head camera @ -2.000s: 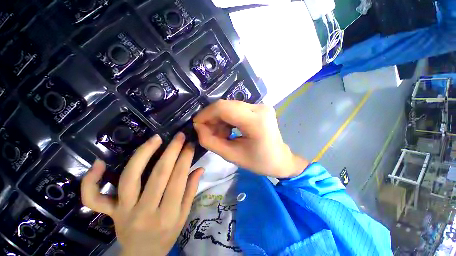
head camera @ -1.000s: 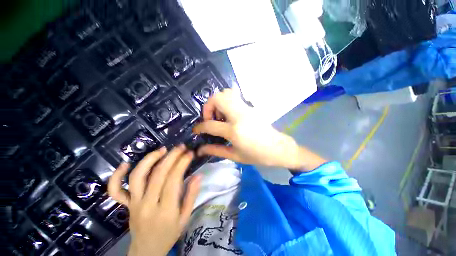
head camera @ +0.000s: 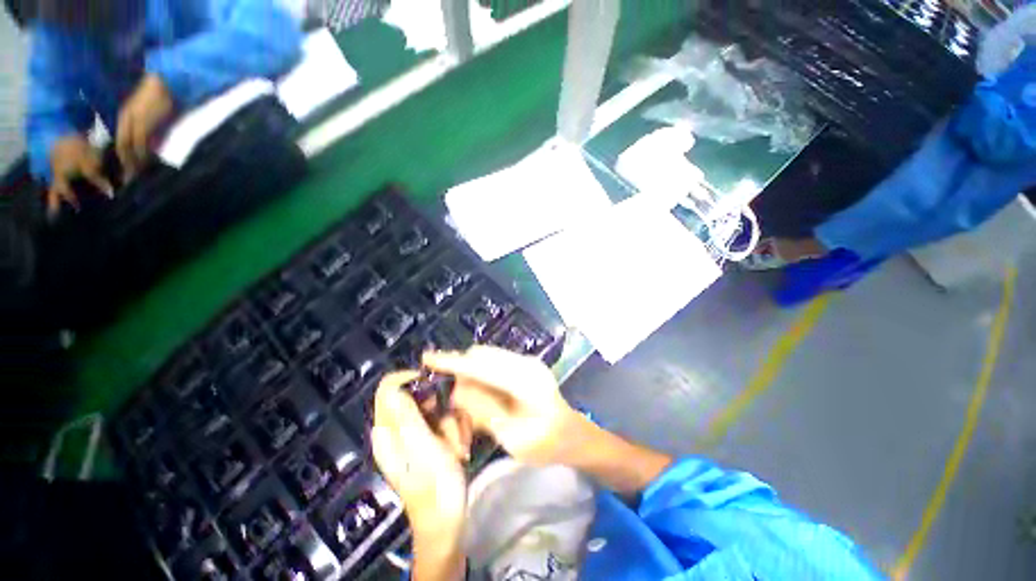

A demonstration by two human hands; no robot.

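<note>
A black blister tray (head camera: 256,380) with a grid of square pockets lies on the green bench, with small dark glossy parts in its pockets. My left hand (head camera: 415,460) and my right hand (head camera: 506,397) meet over the tray's near right side. Between their fingertips they hold a small black part (head camera: 429,392), raised off the tray. The fingers partly cover it, and its details are blurred.
Two white sheet piles (head camera: 625,278) lie right of the tray, with a coiled white cable (head camera: 733,236) and crumpled clear bag (head camera: 727,97) beyond. A pale post (head camera: 587,74) stands on the bench. Another person's hands (head camera: 142,125) work at upper left. Another worker stands at right.
The view has lifted and widened, showing the bench and the person across. My hands have come together, cupped around the small black part; before, my left fingers were spread over the tray.
</note>
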